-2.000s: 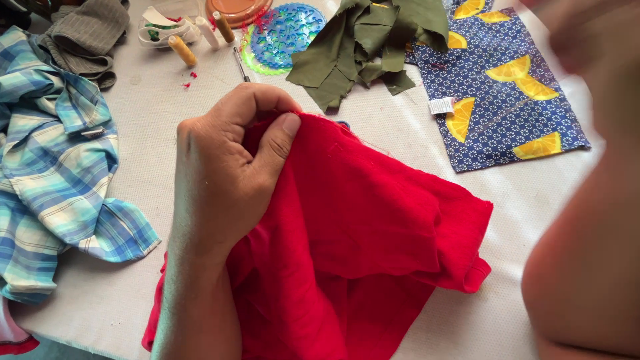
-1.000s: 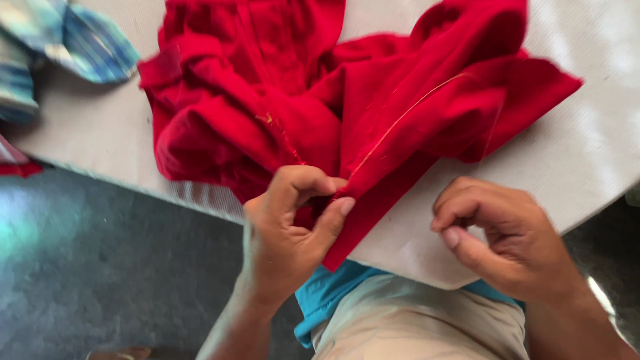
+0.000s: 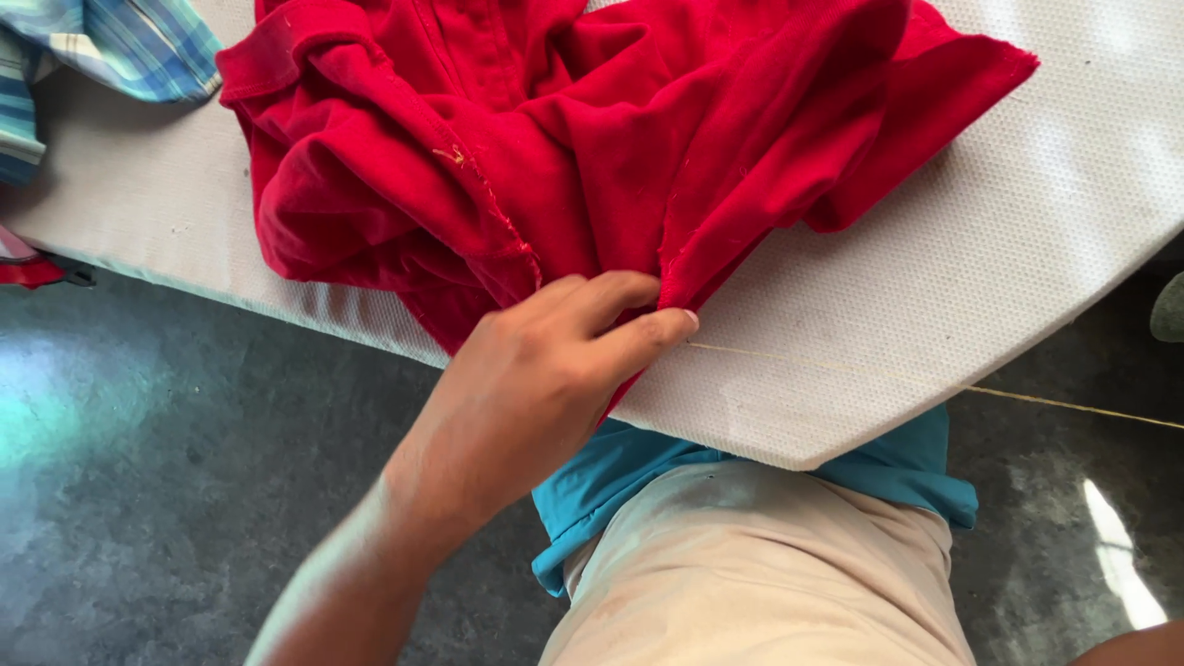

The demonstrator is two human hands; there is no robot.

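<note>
Red fabric (image 3: 610,139), a garment with raw seam edges and frayed yellowish threads, lies bunched on the table near its front edge. My left hand (image 3: 564,361) pinches a folded edge of it between thumb and fingers. From that pinched spot a thin yellowish thread (image 3: 1045,400) runs taut to the right and leaves the view. Of my right side only a bit of skin shows at the bottom right corner; the right hand itself is out of view.
The table (image 3: 1017,213) has a white textured cover and an angled front corner close to my body. Blue plaid cloth (image 3: 139,46) lies at the upper left. A red and pink item (image 3: 23,264) is at the left edge. Grey floor (image 3: 185,444) shows below.
My right hand was beside the fabric a second ago and has left the view to the right. The thread now stretches out rightward. My left hand still pinches the fabric.
</note>
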